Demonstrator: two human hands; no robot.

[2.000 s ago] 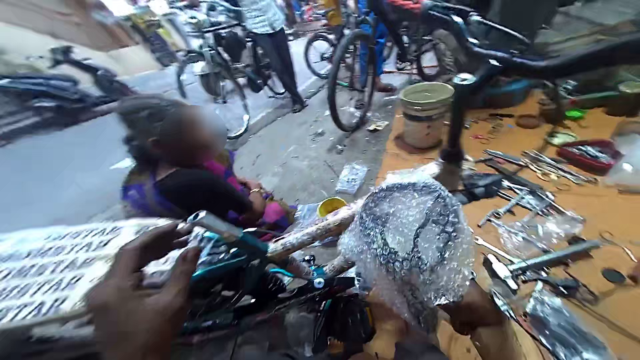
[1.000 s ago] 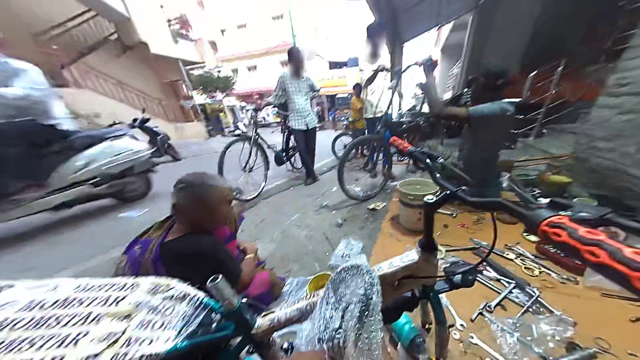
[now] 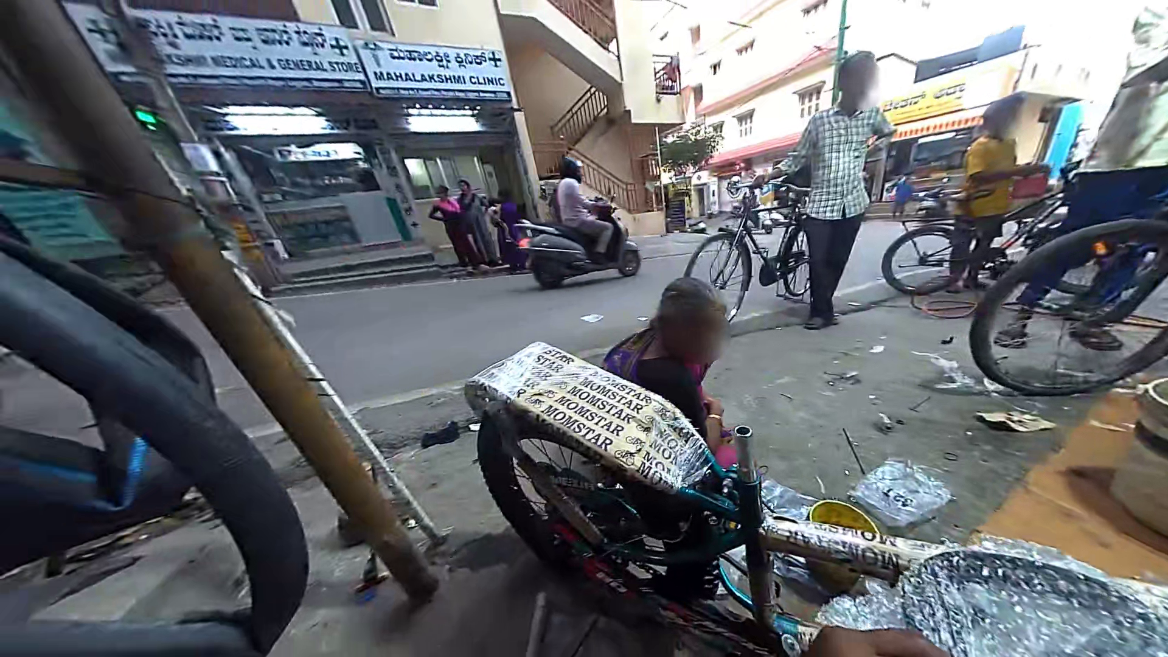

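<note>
What seems to be my right hand (image 3: pixel 871 642) shows only in part at the bottom edge, against the bubble wrap (image 3: pixel 1022 602); its fingers are hidden. My left hand is not in view. A teal bicycle frame (image 3: pixel 750 520) stands beside the hand, its open seat tube upright with no saddle. Printed wrapping covers its top tube (image 3: pixel 849 544) and a long piece (image 3: pixel 584 406) over the rear wheel (image 3: pixel 511 488).
A seated person (image 3: pixel 680 356) is close behind the frame, near a yellow bucket (image 3: pixel 844 516). A slanting rusty pole (image 3: pixel 292 392) and hanging black tyres (image 3: pixel 219 456) stand left. A bucket (image 3: pixel 1145 456) sits on the orange surface at right. A scooter (image 3: pixel 584 242) is on the road.
The view has swung left, bringing the pole and tyres in. My left hand, seen spread over the wrapped part two seconds ago, has left view.
</note>
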